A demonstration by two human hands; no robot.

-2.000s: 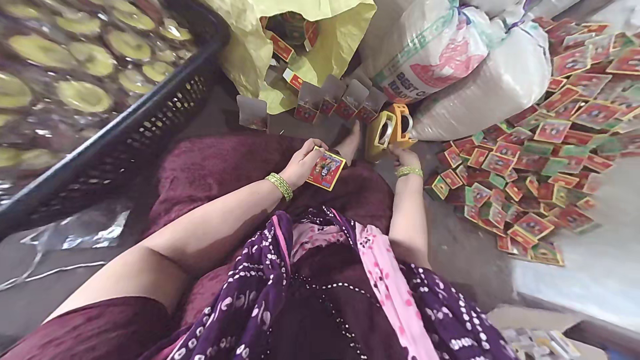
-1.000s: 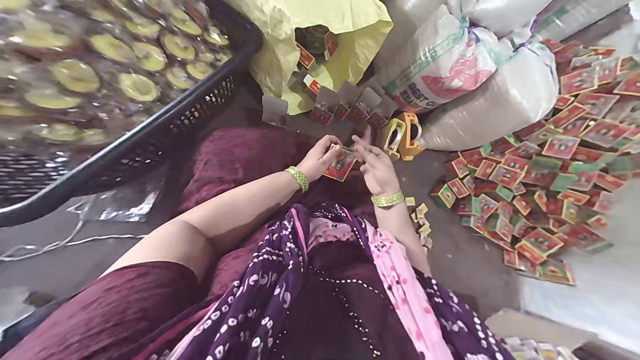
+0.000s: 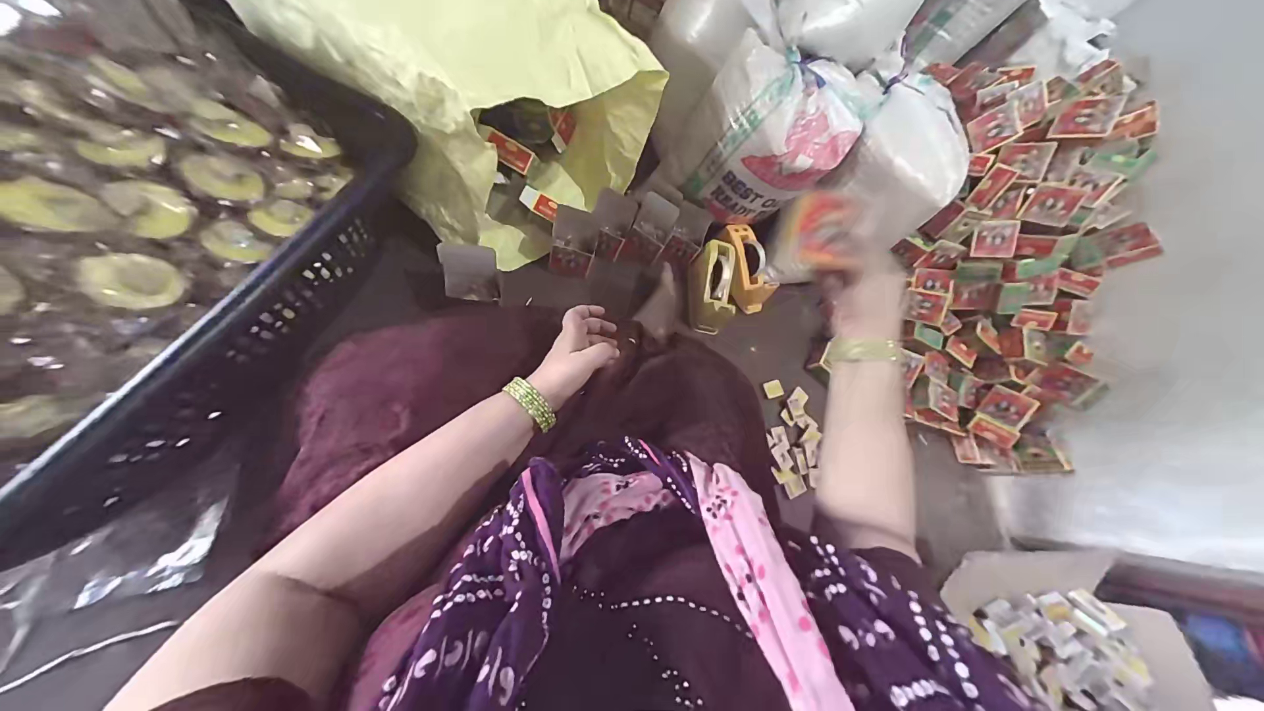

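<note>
My left hand [image 3: 581,354] rests above my lap, its fingers loosely apart and nothing in it. My right hand [image 3: 859,296] is reached out to the right, blurred, shut on a small red and orange box [image 3: 828,229] in front of the white sacks. Nearest to it on the floor stand a yellow tape dispenser [image 3: 712,286] and an orange tape dispenser [image 3: 748,267], side by side. Left of these, several small open boxes [image 3: 612,232] stand in a row with raised grey flaps. A big pile of red and green boxes [image 3: 1017,267] lies at the right.
A black plastic crate [image 3: 326,232] of wrapped items with yellow discs fills the left. A yellow bag [image 3: 444,89] holding boxes lies behind. Tied white sacks [image 3: 790,128] stand at the back. Small yellowish pieces [image 3: 793,444] lie on the floor; a container of similar pieces [image 3: 1066,642] is lower right.
The hands were together over the small box one second ago. Now they are apart: my right hand has moved out to the right with the box, and my left hand has let go.
</note>
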